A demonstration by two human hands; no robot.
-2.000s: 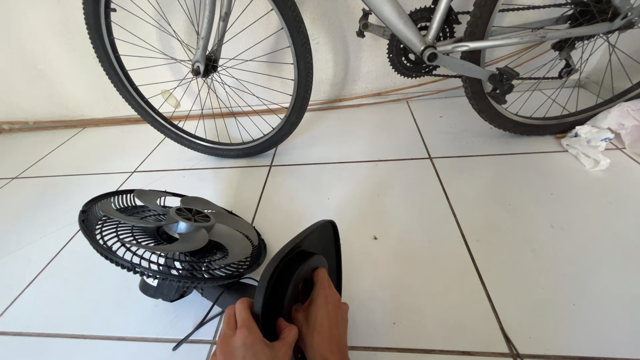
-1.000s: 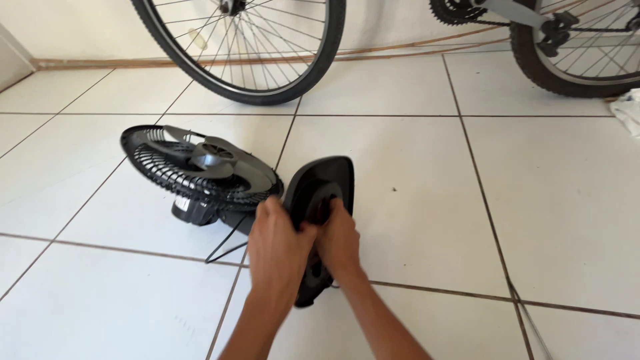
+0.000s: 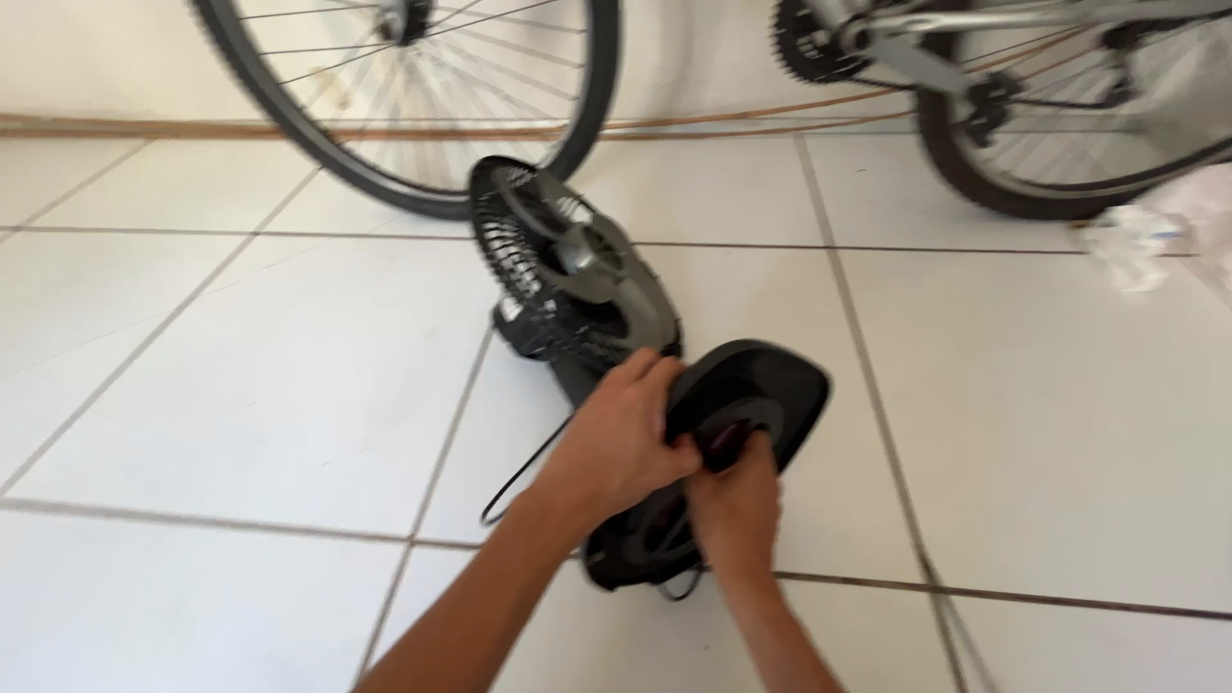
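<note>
A black electric fan lies tipped over, its grey blades [image 3: 626,298] uncovered at the front and the black rear grille [image 3: 510,255] behind them. The underside of its black plastic base [image 3: 760,371] faces me. My left hand [image 3: 621,433] grips the base's left edge, near the fan's neck. The fingers of my right hand [image 3: 741,500] reach into the hollow in the middle of the base, where something dark reddish shows; the fingertips are partly hidden. A black power cord [image 3: 525,476] loops out to the left of the base.
A bicycle's front wheel [image 3: 602,87] stands behind the fan, close to its grille. The rear wheel [image 3: 1020,207] and chainring [image 3: 818,43] are at the upper right. A crumpled white plastic bag [image 3: 1136,250] lies at the right on the white tiled floor [image 3: 241,404]. Brown cables run along the wall.
The fan has turned, its blade end swinging from the left of the base to beyond it. Both hands have stayed at the base. The view has shifted.
</note>
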